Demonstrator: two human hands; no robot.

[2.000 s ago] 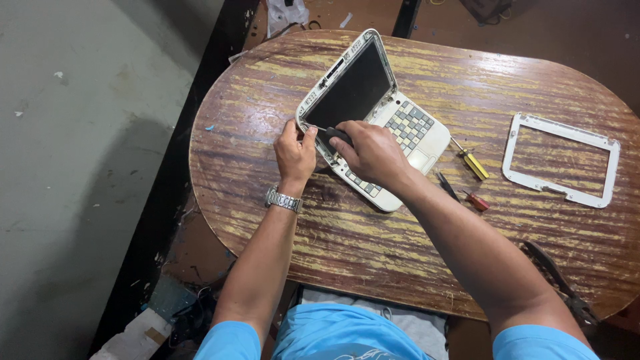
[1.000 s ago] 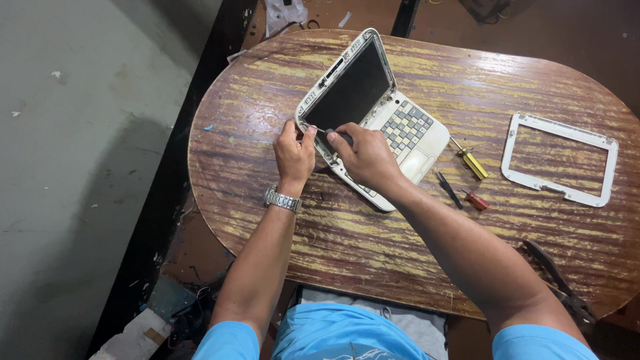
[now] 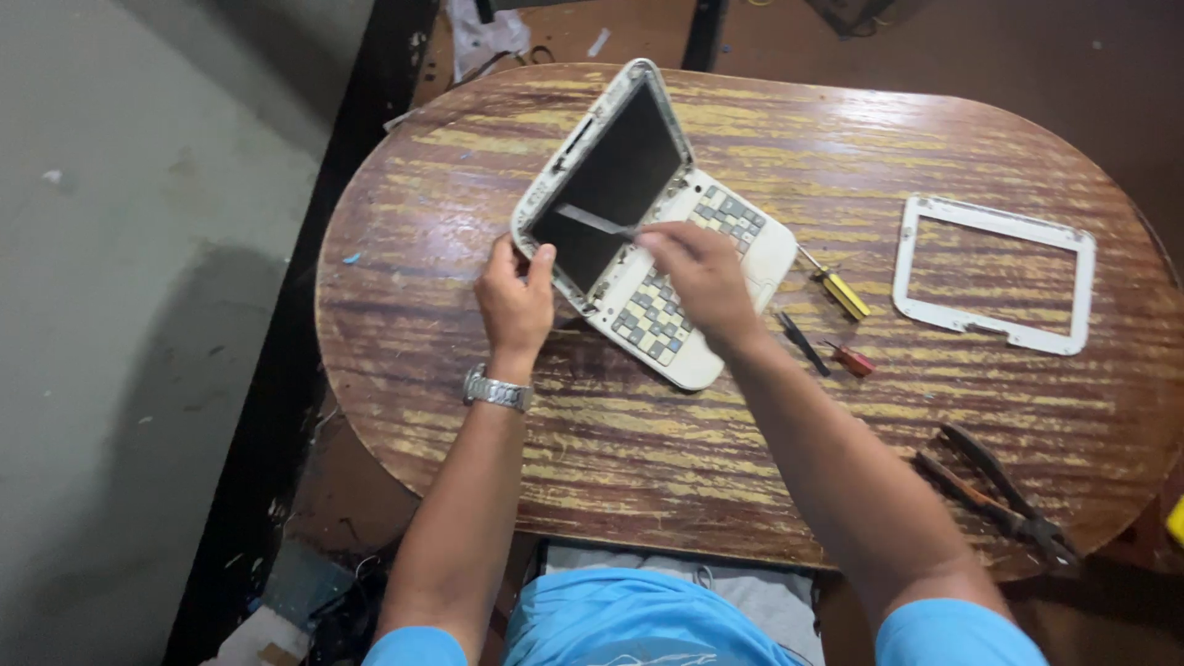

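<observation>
A small white laptop stands unfolded on the wooden table, its dark screen bared of its front frame. My left hand grips the lower left corner of the lid, thumb on the front. Between the fingertips of my right hand is a thin flat grey strip-like tool, blurred, reaching across the front of the screen. What the tool is exactly I cannot tell. My right hand is above the keyboard and hides part of it.
Right of the laptop lie a yellow-handled screwdriver, a slim dark tool and a small red-handled tool. A white screen bezel lies farther right. Pliers with worn handles lie near the table's lower right edge.
My right hand has drawn back to the right from the lid's lower corner, and the flat strip in its fingers now shows before the screen. My left hand stays at the lid's corner.
</observation>
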